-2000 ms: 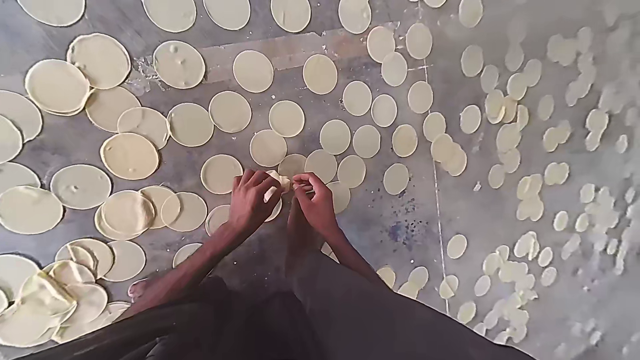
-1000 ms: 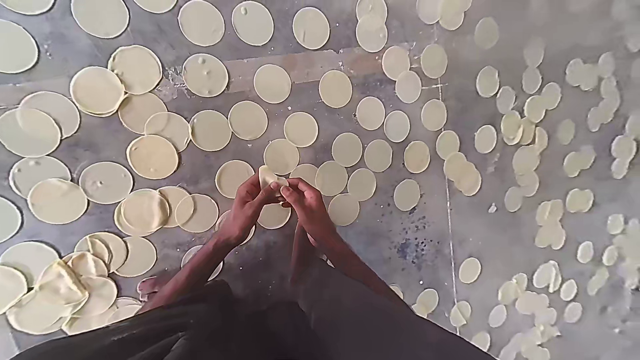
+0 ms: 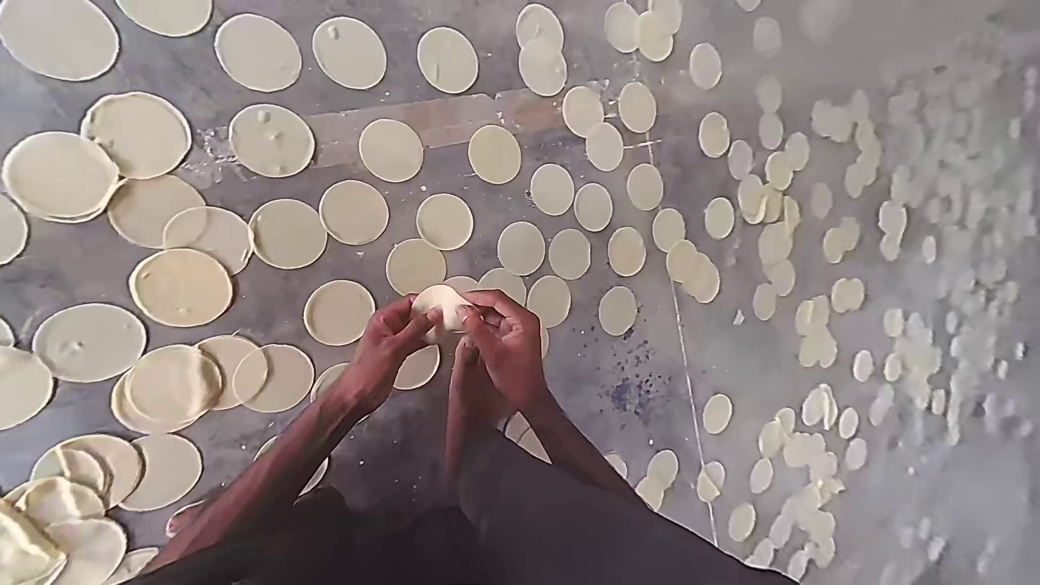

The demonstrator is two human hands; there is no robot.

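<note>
Between my two hands, a small pale dough disc (image 3: 441, 307) is pinched by its edges, above the floor near the view's middle. My left hand (image 3: 392, 341) grips its left side with thumb and fingers. On the right side, my right hand (image 3: 508, 337) holds it the same way, fingertips close to the left ones. Just above the hands lies a flat round dough disc (image 3: 416, 266), and another disc (image 3: 339, 313) rests left of my left hand. Part of a disc (image 3: 418, 367) shows below, between the forearms.
Many thin discs are spread over the grey floor (image 3: 561, 406), some overlapping. A heap of folded and stacked discs (image 3: 61, 528) lies at the lower left. Smaller-looking discs continue to the right past a thin pale line (image 3: 686, 366). My bare foot (image 3: 471, 390) stands behind the hands.
The held disc, hardly visible between the fingers two seconds ago, now shows spread between both thumbs. Both hands stay close together.
</note>
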